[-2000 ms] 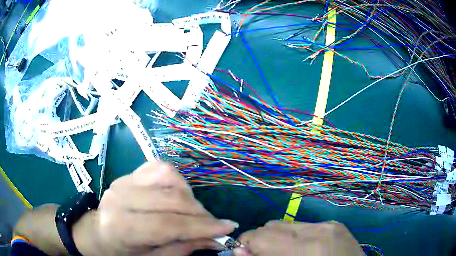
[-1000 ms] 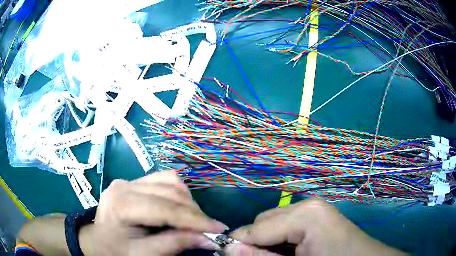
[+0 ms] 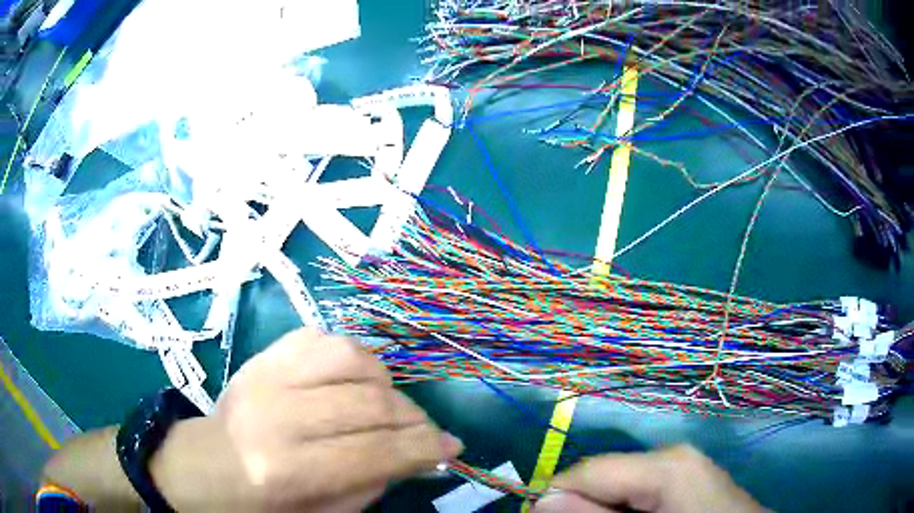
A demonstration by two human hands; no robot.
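Note:
My left hand (image 3: 321, 426), with a black band at the wrist, pinches the end of a slim group of coloured wires (image 3: 491, 478) at the bottom centre. My right hand (image 3: 641, 486), cut off by the lower edge, holds the same wires further right. A white marker sleeve (image 3: 479, 489) sits around or against the wires between the hands; which of the two is unclear. The rest of this harness is hidden by my right hand or out of the picture.
A labelled harness bundle (image 3: 601, 336) lies beyond my hands, white sleeves (image 3: 855, 376) at its right end. A larger wire pile (image 3: 722, 60) is at the far right. Tangled marker strips (image 3: 185, 286) lie on a plastic bag (image 3: 50, 271) at left. Yellow tape (image 3: 613, 195) crosses the green mat.
My hands have drawn apart, and a length of wires with a white sleeve now shows between them. Earlier only a small white piece and wire ends showed at my fingertips. The view has shifted slightly.

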